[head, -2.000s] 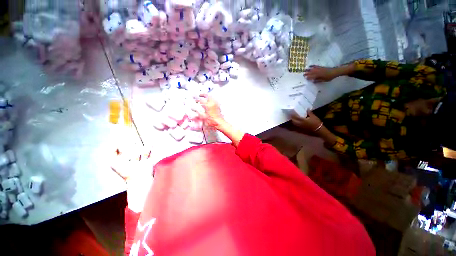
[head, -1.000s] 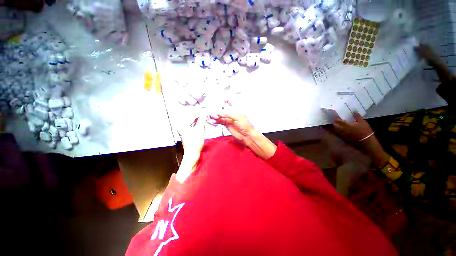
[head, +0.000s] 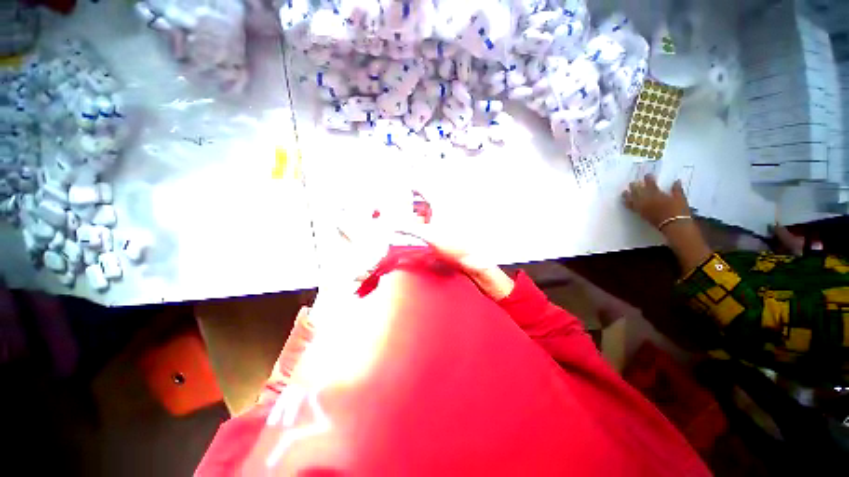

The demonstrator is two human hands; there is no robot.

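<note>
My left hand (head: 343,244) is washed out by glare at the table's front edge, close to my red top. My right hand (head: 453,255) is beside it at the same edge, partly blurred against the top. Small reddish bits show near the fingertips. Whether either hand holds something cannot be made out. White units with blue marks (head: 437,93) lie heaped beyond my hands, some in clear bags. More white units (head: 84,224) lie in a pile at the left.
A gold sticker sheet (head: 653,119) lies on the white table (head: 531,219) at right. A person's hand (head: 659,205) rests just below it. White cartons (head: 787,102) are stacked at far right. A yellow-orange piece (head: 282,163) is near the table joint. An orange-red container (head: 181,373) is below at left.
My hands came together at the table's front edge and drew closer to my body. The other person's hand moved to just below the sticker sheet. The loose units before me are lost in glare.
</note>
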